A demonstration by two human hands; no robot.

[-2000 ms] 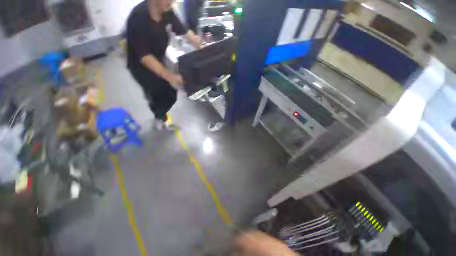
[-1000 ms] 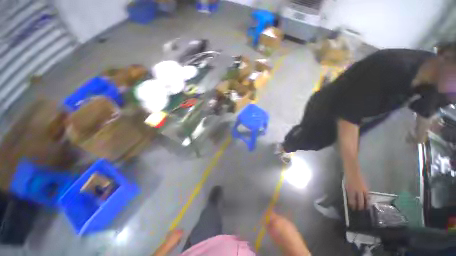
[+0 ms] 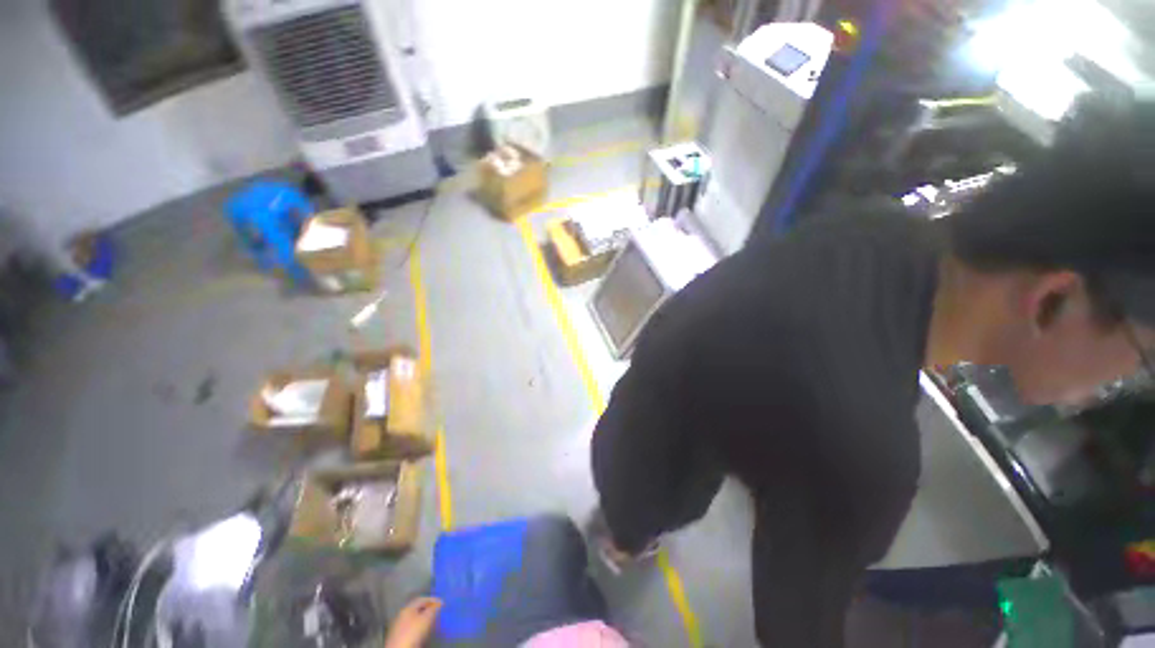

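My left hand [image 3: 413, 623] is small, blurred and cut off at the bottom edge, beside the left side of a blue plastic stool [image 3: 479, 565]. I cannot tell whether it touches the stool or holds anything. My grey trouser leg covers the stool's right part, and a bit of pink clothing shows below. My right hand is not in view. A person in black [image 3: 785, 367] leans over the machine area close on my right.
Open cardboard boxes [image 3: 393, 411] stand on the floor to the left and ahead. A blue stool [image 3: 269, 228] and a white air cooler [image 3: 336, 95] stand farther back. A green sheet or board [image 3: 1036, 614] lies at the lower right. Yellow lines cross the floor.
My view has moved forward along the floor. The blue stool and the person in black are now much closer. My right hand has left the picture.
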